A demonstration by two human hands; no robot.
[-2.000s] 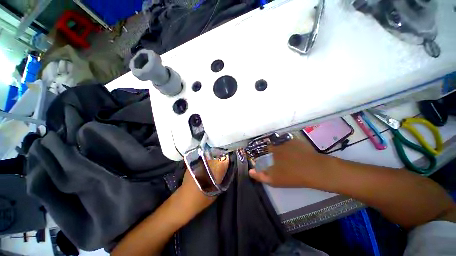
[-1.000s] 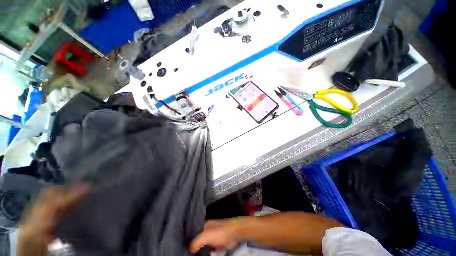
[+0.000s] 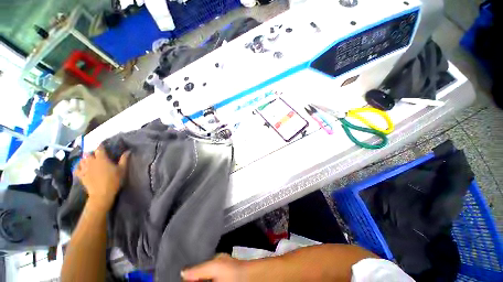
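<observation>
The charcoal-grey garment (image 3: 182, 187) lies on the left end of the white table and hangs over its front edge. One of its edges is near the needle area (image 3: 220, 134) of the white sewing machine (image 3: 265, 55). My left hand (image 3: 102, 173) is on the garment's upper left part, fingers spread; whether it grips the cloth is not clear. My right hand (image 3: 215, 270) is at the bottom of the picture at the garment's lower edge, its fingertips partly hidden, seemingly pinching the cloth.
A lit smartphone (image 3: 282, 118), pink and blue snips (image 3: 321, 119), green-and-yellow-handled scissors (image 3: 364, 128) and a black round object (image 3: 380, 99) lie on the table. A blue crate (image 3: 380, 234) with dark fabric stands at the lower right. A red stool (image 3: 85, 67) is behind left.
The view has shifted from close over the machine head to a wider one. Both hands have left the needle area, and the garment is now spread left. My left hand has moved up since one second ago.
</observation>
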